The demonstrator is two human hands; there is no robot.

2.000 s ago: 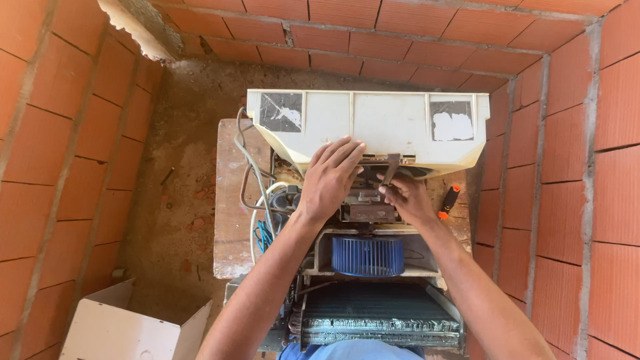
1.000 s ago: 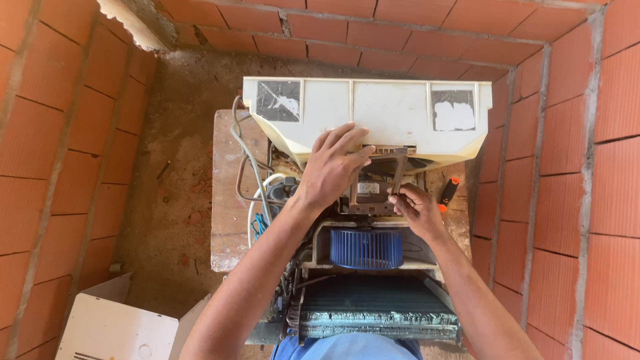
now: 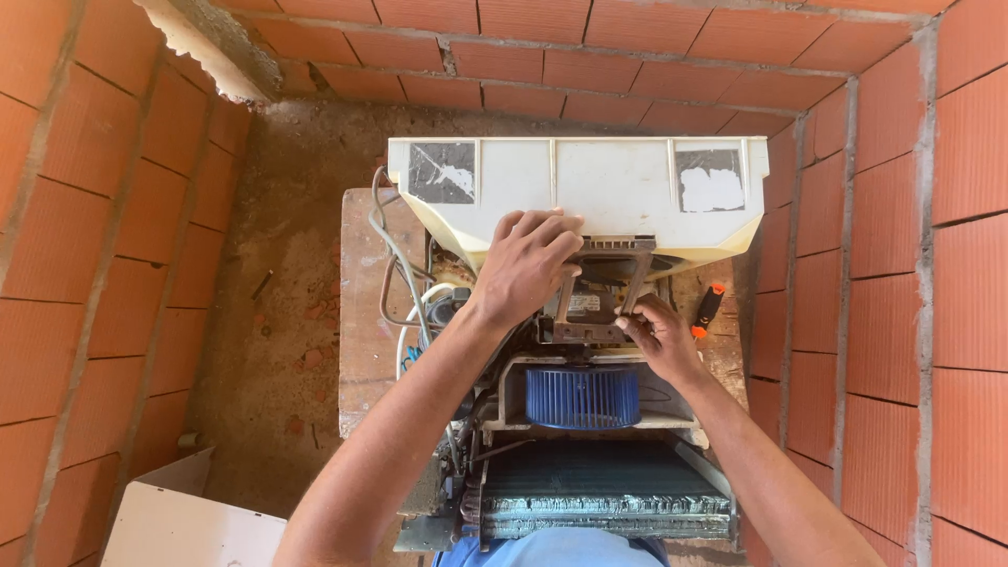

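My right hand (image 3: 660,332) grips the lower right edge of a brown metal bracket frame (image 3: 636,277) between thumb and fingers. At the bracket's upper left is my left hand (image 3: 529,264), its fingers curled over that edge and against the white plastic housing (image 3: 606,185); whether it grips the bracket is hard to tell. Through the bracket's opening shows a motor (image 3: 584,304) with a label. Nearer my body, a blue blower wheel (image 3: 583,398) sits in its light-coloured casing (image 3: 669,417). A finned coil (image 3: 606,480) lies nearest to me.
A wooden tabletop (image 3: 370,315) carries the unit. An orange and black tool handle (image 3: 709,309) lies right of my right hand. Hoses and wires (image 3: 402,256) run along the left side. A white sheet-metal panel (image 3: 189,524) stands at the lower left. Brick walls (image 3: 890,276) enclose the space.
The bracket, seen edge-on and upright between my hands two seconds ago, now lies more open to view over the motor. My right hand has moved lower along it.
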